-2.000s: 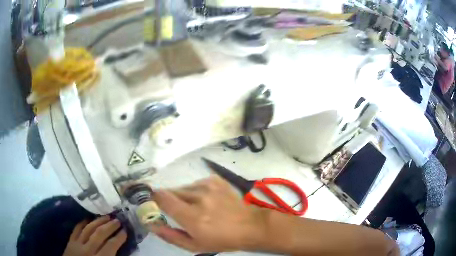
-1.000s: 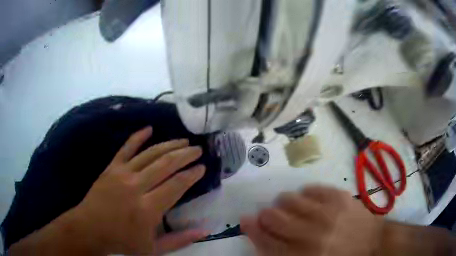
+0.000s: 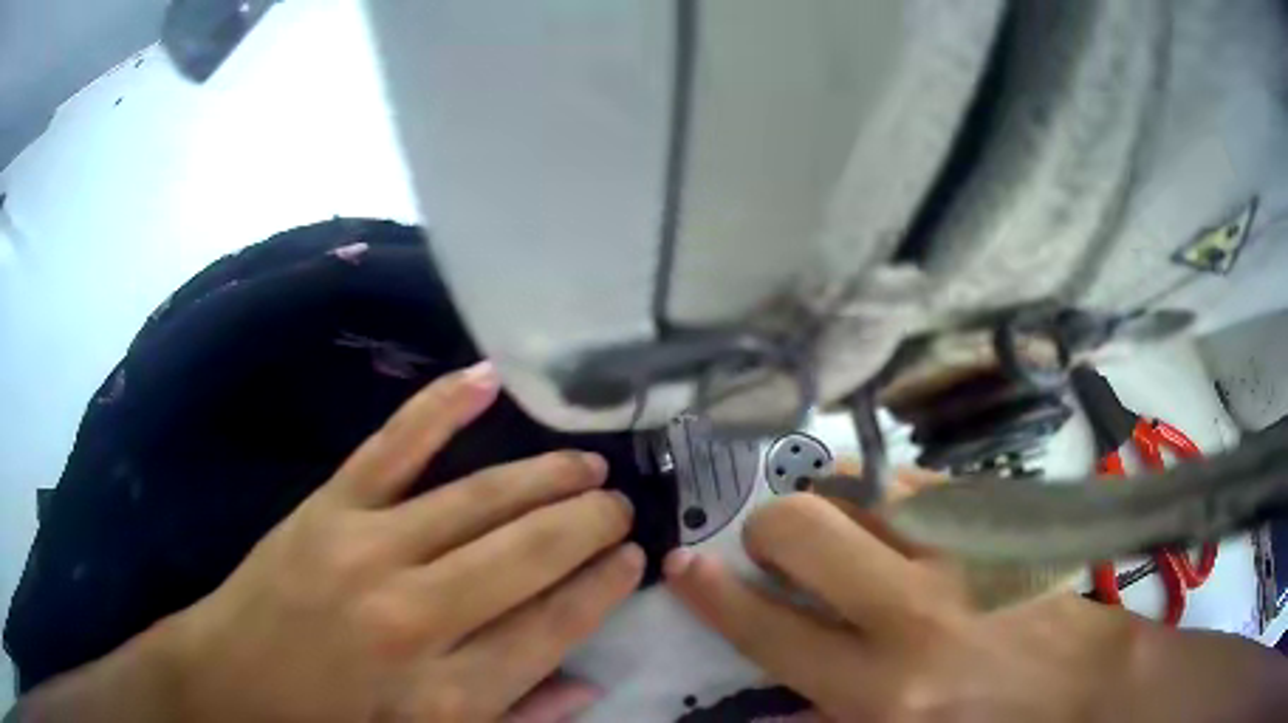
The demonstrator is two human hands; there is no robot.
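The black fabric garment piece (image 3: 269, 367), with a few purple-grey tufts, lies on the white table left of and under the sewing machine head (image 3: 565, 170). My left hand (image 3: 438, 565) lies flat on it, fingers spread, fingertips near the cloth's right edge. My right hand (image 3: 862, 593) is at the near right corner of the cloth, its index fingertip touching the edge; whether it pinches the cloth cannot be told. The presser foot (image 3: 658, 449) is at the cloth edge, partly hidden by the head. The needle plate (image 3: 715, 480) shows beside it.
The round perforated insert (image 3: 798, 462) is right of the needle plate. The thread tension assembly (image 3: 989, 410) hangs blurred above my right hand. Red-handled shears (image 3: 1198, 558) lie at the right, partly hidden by a blurred grey machine part (image 3: 1102, 516). A yellow warning triangle (image 3: 1218, 237) is on the head.
The view has moved closer to the machine head. My right hand has moved left to the cloth edge beside the needle plate. My left hand remains on the cloth.
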